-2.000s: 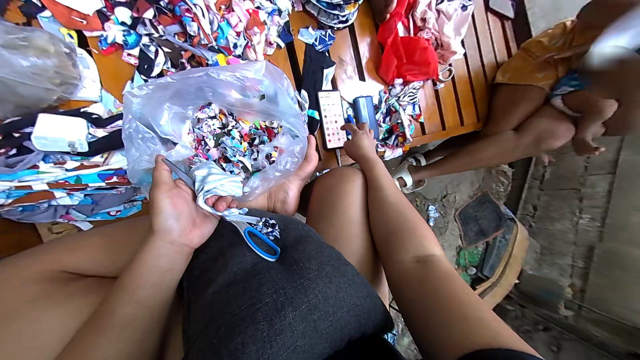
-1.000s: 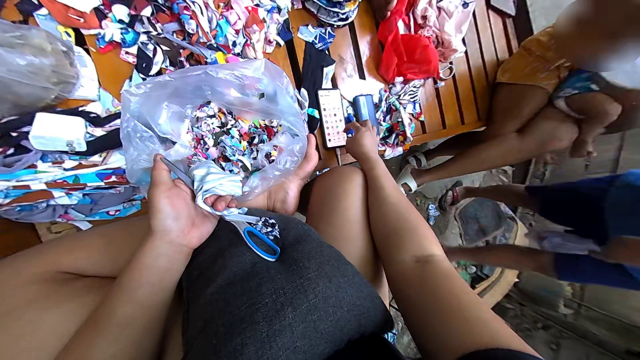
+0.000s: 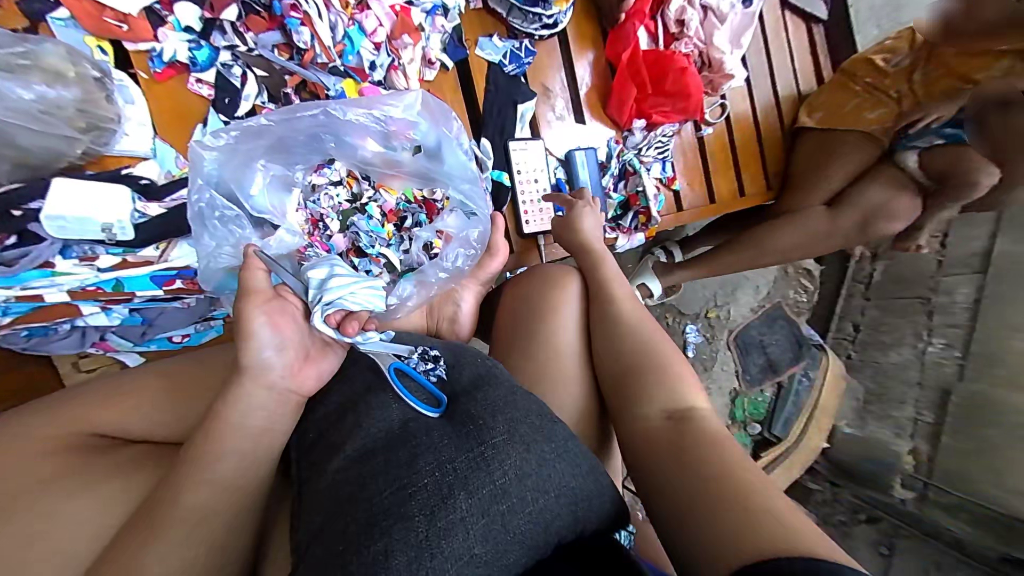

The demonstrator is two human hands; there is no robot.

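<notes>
My left hand (image 3: pixel 292 336) holds a pair of scissors (image 3: pixel 416 388) with blue-and-white handles, together with a bundle of pale striped fabric (image 3: pixel 344 290). Just beyond it, a clear plastic bag (image 3: pixel 240 172) stands spread wide around many small multicoloured fabric scraps (image 3: pixel 376 224). My right hand (image 3: pixel 578 220) reaches toward a smartphone (image 3: pixel 530 188) with a lit screen, its index finger extended at the screen's right edge. Beside the phone lies a dark blue cylindrical object (image 3: pixel 586 172). A small tangle of dark and white scraps (image 3: pixel 426 364) rests on the dark cushion or cloth (image 3: pixel 456 472) over my lap.
Heaps of fabric strips (image 3: pixel 320 48) cover the slatted wooden bench (image 3: pixel 724 168). Red cloth (image 3: pixel 652 76) lies at its far side, a white box (image 3: pixel 88 210) at left. Another person (image 3: pixel 848 184) sits at right with a small child (image 3: pixel 948 168). A worn container (image 3: pixel 808 416) stands on the ground.
The person in dark blue clothes seen at the right one second ago is out of view. My left hand keeps its hold on the scissors and fabric.
</notes>
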